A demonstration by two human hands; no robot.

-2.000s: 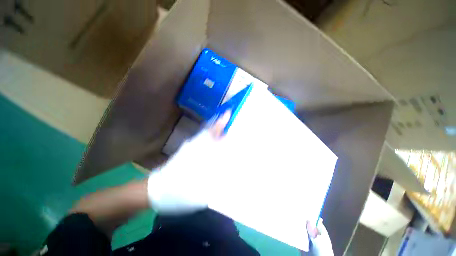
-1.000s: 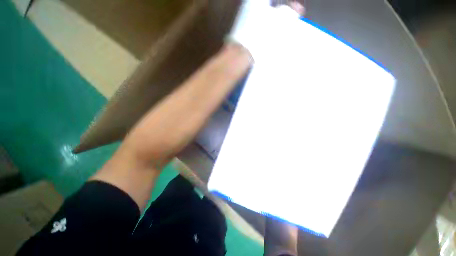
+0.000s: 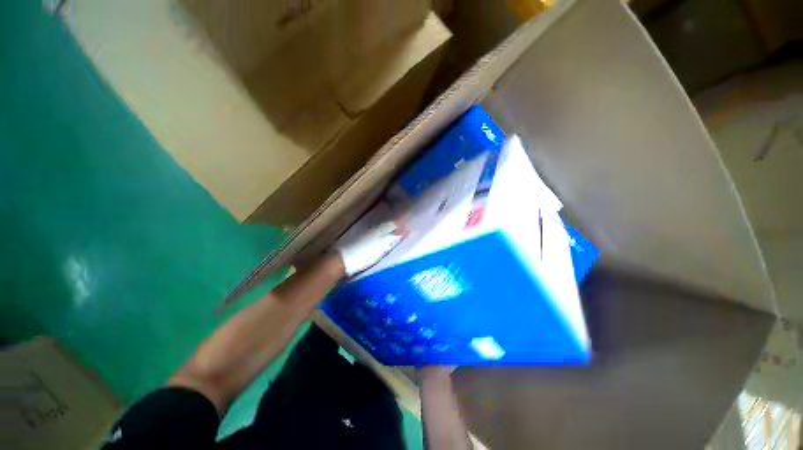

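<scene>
A product box (image 3: pixel 440 303), blue on the side facing me and white on others, is tilted inside the open brown shipping carton (image 3: pixel 647 141). My left hand (image 3: pixel 374 242), in a white glove with bare fingertips, grips its left side. My right forearm reaches up from the bottom edge and passes behind the box; the right hand itself is hidden. Another blue product box (image 3: pixel 480 132) with "YAS" print lies deeper in the carton, partly covered. A blue corner also shows to the right of the held box.
Another open brown carton (image 3: pixel 290 167) with folded-out flaps stands left of the shipping carton. A brown box (image 3: pixel 53 395) is on the green floor (image 3: pixel 114 246) at lower left. More brown cardboard is at the right edge. My dark-clothed legs are against the shipping carton's near side.
The held box has turned from its plain white face to its blue side and sits lower in the view. My left hand has moved down and left in the view, and the blue box behind shows again.
</scene>
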